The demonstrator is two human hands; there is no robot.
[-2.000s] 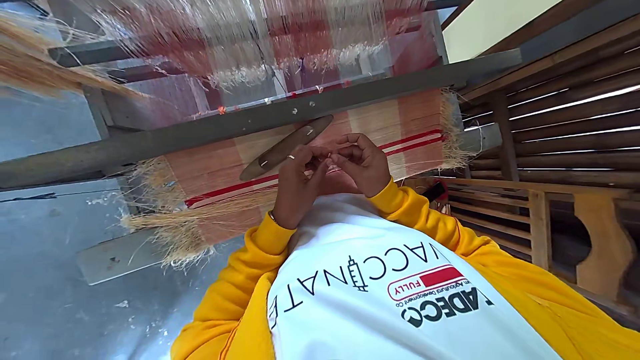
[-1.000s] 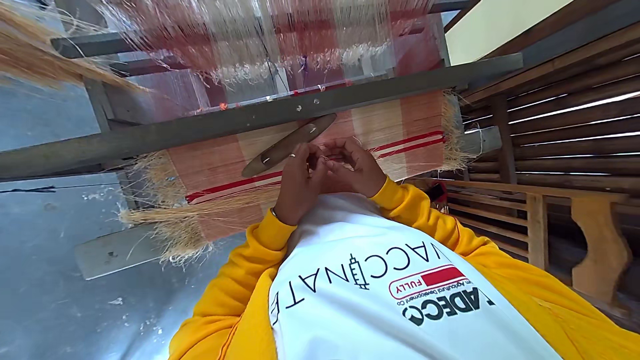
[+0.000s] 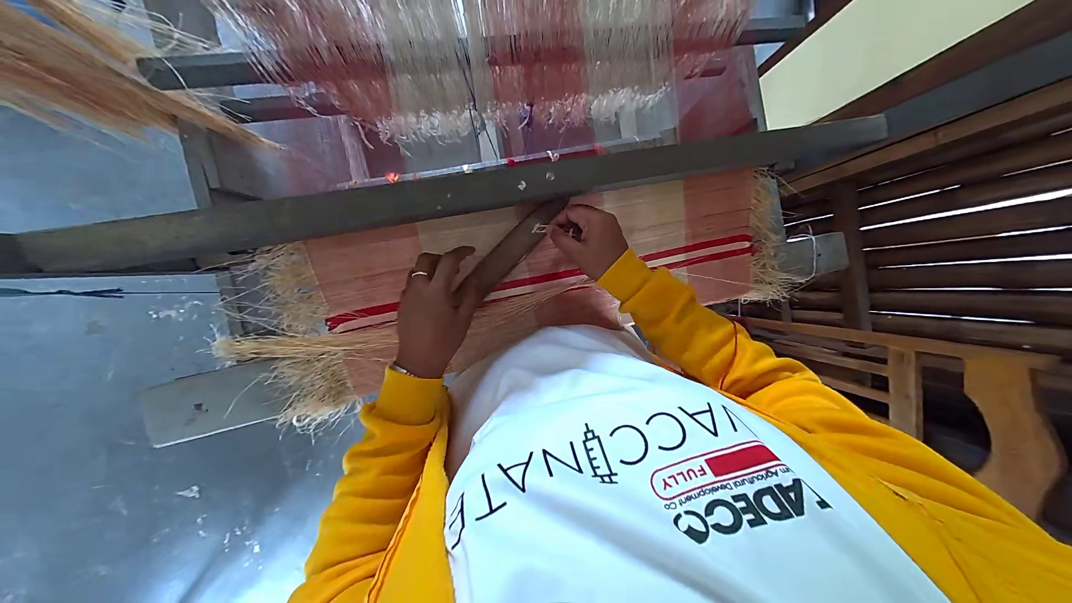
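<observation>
A wooden weaving shuttle [image 3: 509,253] lies slanted over the striped woven cloth [image 3: 368,280], just below the loom's grey front beam [image 3: 335,213]. My left hand [image 3: 435,306], with a ring on one finger, holds the shuttle's lower end between thumb and fingers. At its upper part, my right hand [image 3: 589,239] pinches a small pale bit of thread [image 3: 540,228] at the shuttle's face. Two red stripes cross the cloth beneath both hands. A bundle of loose tan fibres [image 3: 293,345] lies along the cloth's near side, partly behind my left wrist.
Pale and red warp threads [image 3: 536,59] hang beyond the beam. More tan fibres [image 3: 92,67] hang at the upper left. A grey board end [image 3: 209,402] juts out at lower left. On the right stand a wooden bench [image 3: 904,385] and a slatted wall [image 3: 971,234].
My hands were together at the cloth's middle, fingertips meeting beside the shuttle. Now they are apart: the left has moved left onto the shuttle, the right stays near its upper end. The shuttle is tilted more steeply.
</observation>
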